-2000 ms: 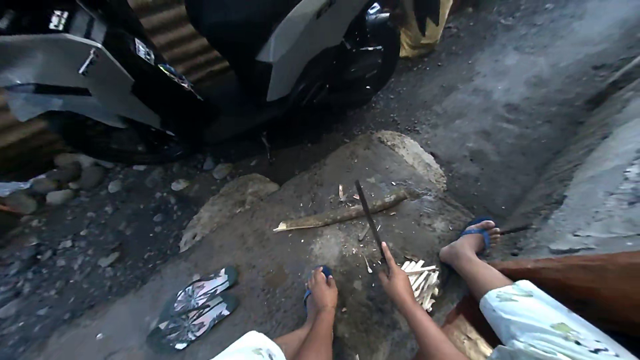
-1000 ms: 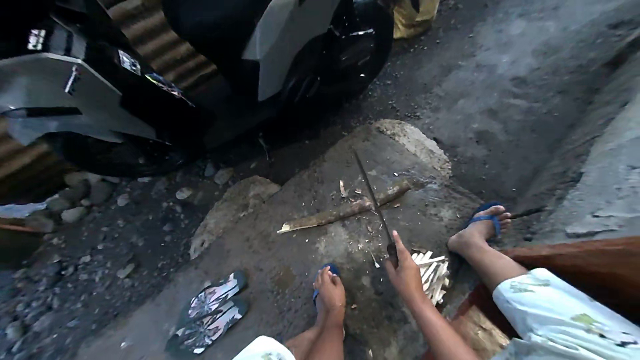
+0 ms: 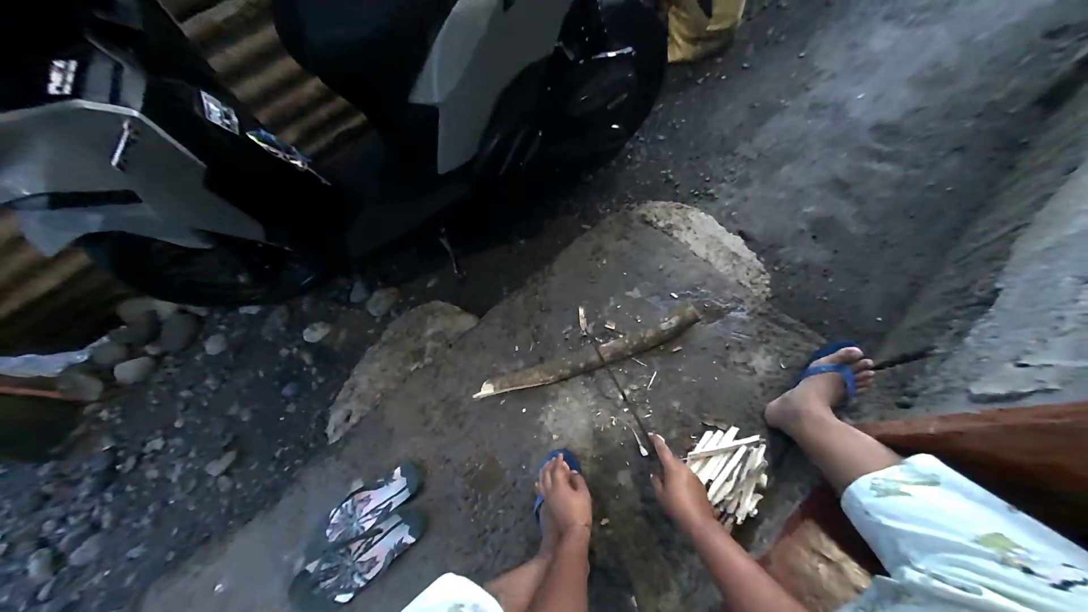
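My right hand [image 3: 680, 487] is closed around the handle of a long, thin knife [image 3: 625, 396], likely a machete. Its dark blade points up and left, crossing over a stick of wood [image 3: 586, 361] that lies on the concrete slab. Whether blade and wood touch cannot be told. Small chips are scattered around the stick. Beside my right hand, to its right, is a pile of pale split sticks [image 3: 729, 473]. My left hand [image 3: 568, 495] is low over my left foot, which wears a blue flip-flop; its fingers are hard to make out against the foot.
A pair of patterned slippers [image 3: 370, 527] lies on the slab [image 3: 476, 463] at lower left. Beyond the slab stands a parked motor scooter [image 3: 501, 93], with stones and gravel [image 3: 212, 425] at left. My right foot [image 3: 820, 387] is at right, near a reddish-brown edge [image 3: 986, 442].
My right hand has moved slightly down, and the knife's tip has dropped from beyond the stick of wood to close by it. The stick and the pile look unchanged.
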